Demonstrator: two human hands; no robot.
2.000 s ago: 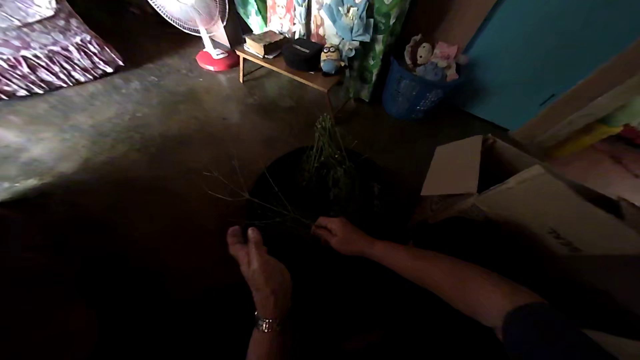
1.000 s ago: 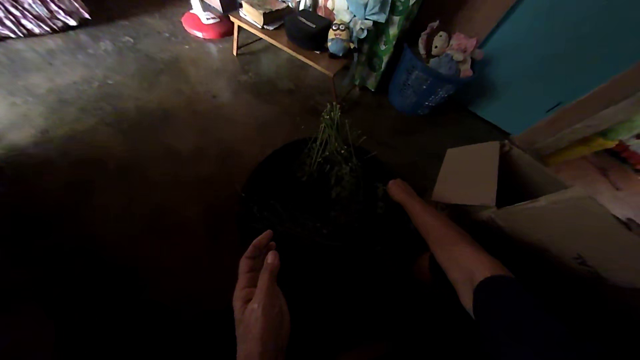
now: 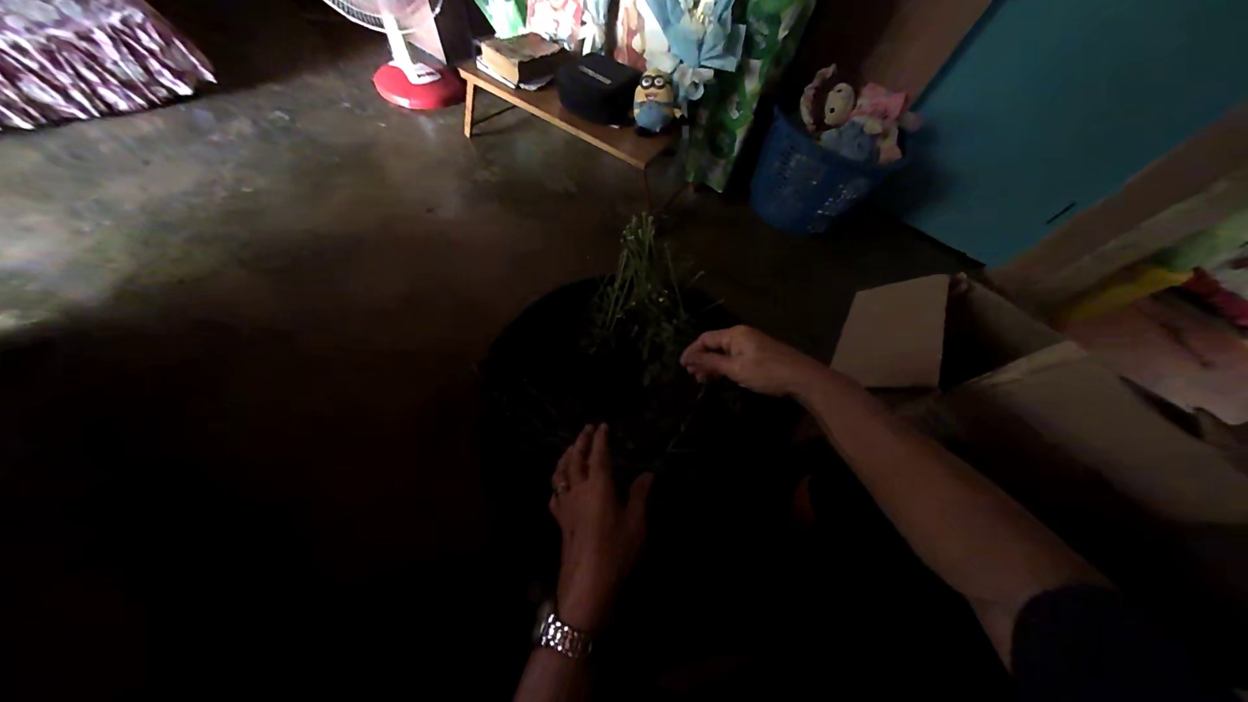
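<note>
A bunch of thin green plant stems (image 3: 639,283) stands in a dark round container (image 3: 526,317), whose inside is mostly lost in shadow. My left hand (image 3: 595,497), with a ring and a metal watch, is over the container's near side, fingers apart and holding nothing that shows. To the right of the stems is my right hand (image 3: 746,359), its thumb and fingertips pinched together on what looks like a thin stem hanging down, faint in the dark.
An open cardboard box (image 3: 892,331) stands close on the right. Behind are a blue plastic basket (image 3: 795,185) of dolls, a low wooden table (image 3: 556,112) with a book, black case and plush toy, and a fan with a red base (image 3: 419,88).
Two seconds ago my right hand held a thin branched stem at the container's near side. Since one second ago it has come in from the container's right edge toward the standing stems.
</note>
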